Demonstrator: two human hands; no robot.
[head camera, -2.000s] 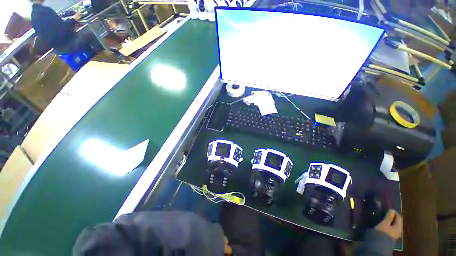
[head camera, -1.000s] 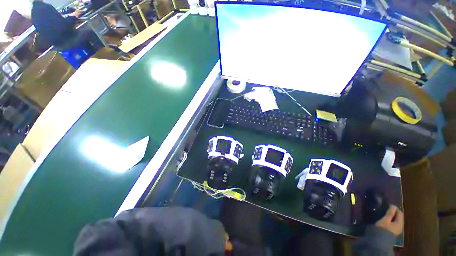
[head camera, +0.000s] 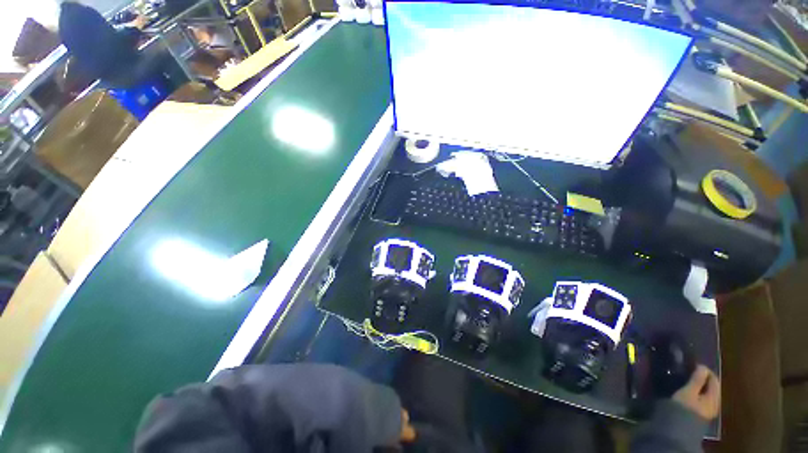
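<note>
A black computer mouse (head camera: 671, 361) lies at the desk's right front corner. My right hand (head camera: 700, 393) is at its lower right edge with curled fingers, gripping it; part of the hand is dark and blurred. My left hand (head camera: 407, 428) shows only as a sliver past the grey sleeve at the bottom; its fingers are hidden. Three dome cameras with white bands stand in a row: left (head camera: 400, 281), middle (head camera: 483, 301) and right (head camera: 583, 334). A large monitor (head camera: 532, 80) shows a mostly white screen. A black keyboard (head camera: 496, 217) lies below it.
A black printer (head camera: 709, 226) bears a yellow tape roll (head camera: 729, 194) at right. A yellow-white cable (head camera: 390, 339) lies at the desk's front left edge. A green bench (head camera: 204, 203) runs along the left, with folded white paper (head camera: 251, 265) on it. A person (head camera: 97, 44) is at far upper left.
The view has shifted slightly, moving the desk items a little up and right in the picture. The right hand stays by the mouse; the cameras stand in the same row.
</note>
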